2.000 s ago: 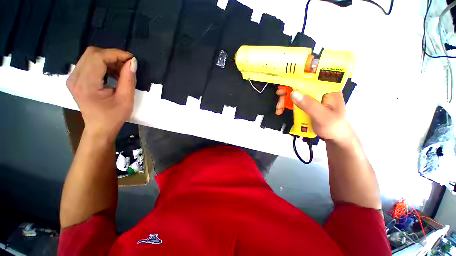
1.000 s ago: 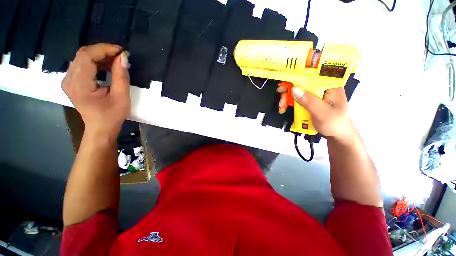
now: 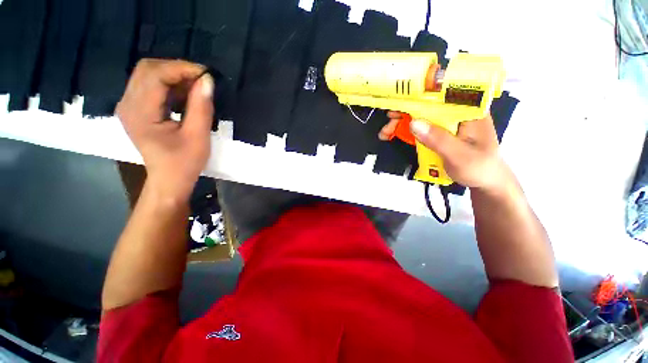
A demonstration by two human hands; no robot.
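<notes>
My right hand holds a yellow hot glue gun by its handle, with fingers at the orange-red trigger. Its barrel points left over the black fabric pieces, which overlap in a row on the white table. A small pale, shiny rectangle lies on a black piece just left of the nozzle. My left hand is over the pieces further left, thumb and forefinger pinched on a tiny dark bit, mostly hidden by the fingertips.
The white tabletop extends right of the gun. A thin black cord hangs from the handle. An open cardboard box with black, white and green scraps is below the table edge. A clear plastic bag is at the right rim, orange wires at lower right.
The view has shifted a little. My left hand is nearer the gun and the pale rectangle than before, still pinching. The glue gun stays beside the rectangle, its nozzle slightly closer.
</notes>
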